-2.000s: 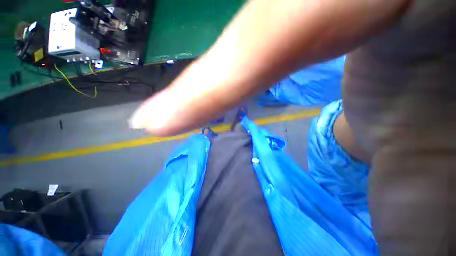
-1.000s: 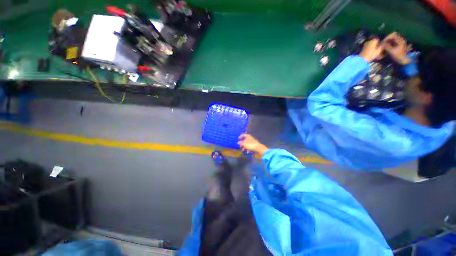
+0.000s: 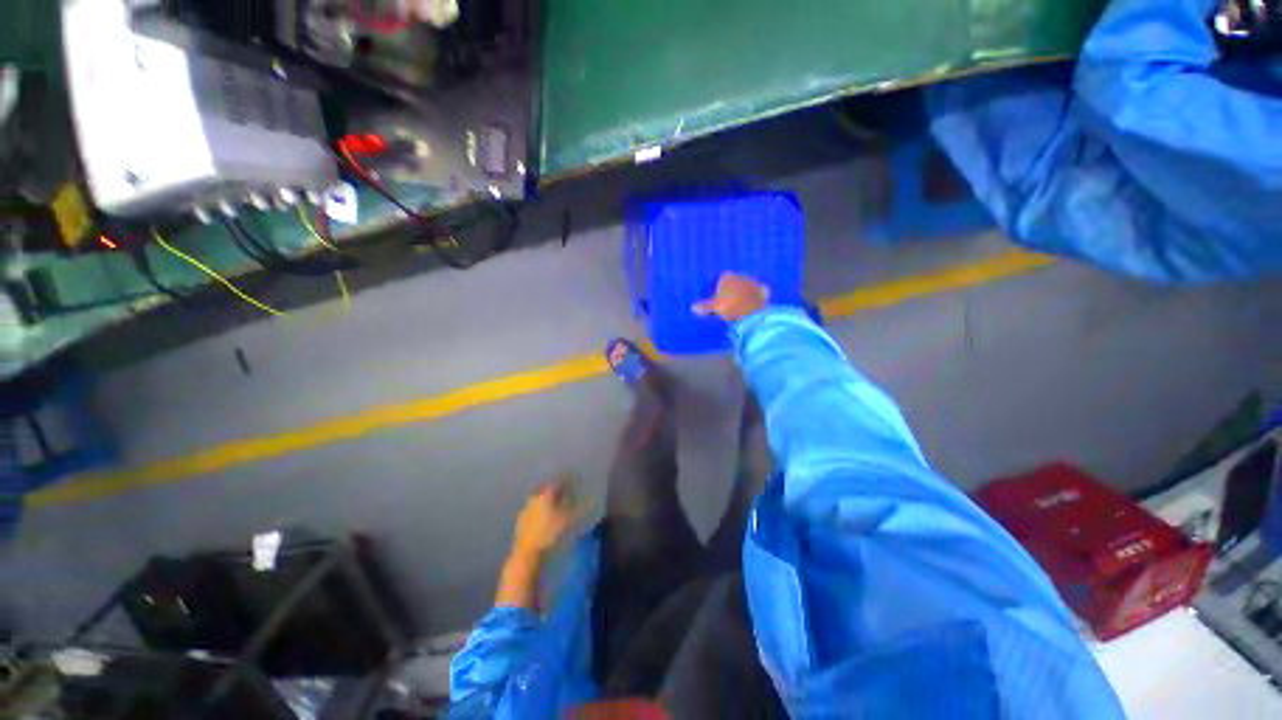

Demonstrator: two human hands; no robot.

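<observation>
A bright blue plastic stool (image 3: 675, 239) stands on the floor at the bench edge, its ribbed square top facing up. My right hand (image 3: 734, 296) is over the middle of the stool top, fingers partly curled. Whether its fingers grip the stool or only rest on it cannot be told. My left hand (image 3: 541, 523) hangs low beside my left leg, blurred, with nothing seen in it.
The green bench (image 3: 787, 56) runs along the top, with a white box device (image 3: 155, 127) and cables at left. A person's blue sleeve (image 3: 1167, 155) is at upper right. A red box (image 3: 1097, 542) is at lower right, a dark rack (image 3: 281, 612) at lower left.
My right hand has moved from the stool's near edge to the middle of its top. My left hand has come into view. The view has moved closer to the bench.
</observation>
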